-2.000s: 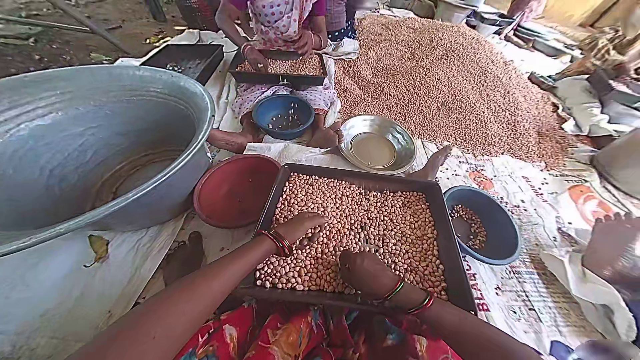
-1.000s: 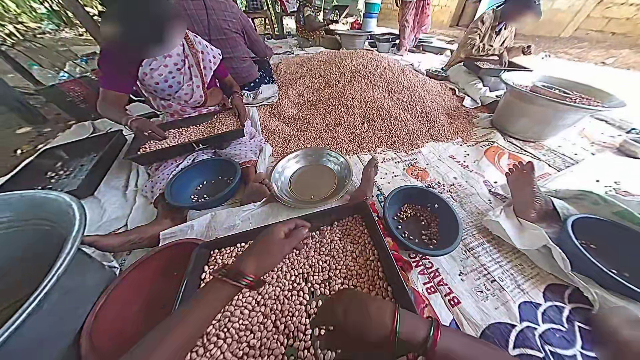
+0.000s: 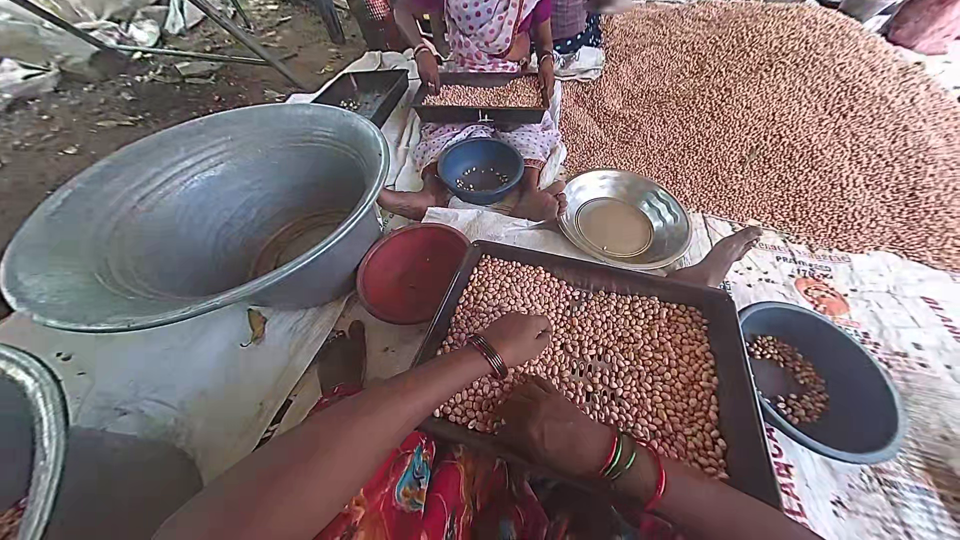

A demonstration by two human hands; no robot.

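A black slotted tray (image 3: 739,375) rests over my lap, covered with shelled nuts or seeds (image 3: 645,337) in reddish and pale tones. Over the left half of the tray is my left hand (image 3: 517,339), its fingers curled; whether it holds any nuts is hidden. My right hand (image 3: 536,416) lies lower, on the nuts near the tray's close edge, with its fingers hidden beneath it. Slots in the tray floor show between the nuts near the middle. A blue-grey bowl (image 3: 855,405) with some nuts stands to the right, and a red bowl (image 3: 412,274) stands beyond the tray's left corner.
A large metal tub (image 3: 322,172) stands left, another metal vessel (image 3: 52,420) at lower left. A steel basin (image 3: 645,217) sits beyond the tray. Opposite, a person (image 3: 487,37) holds a tray (image 3: 480,114) behind a blue bowl (image 3: 481,169). A large nut heap (image 3: 765,127) spreads at upper right.
The view has swung back left and down. My left hand, raised near the tray's far side a second ago, is now lower over the nuts.
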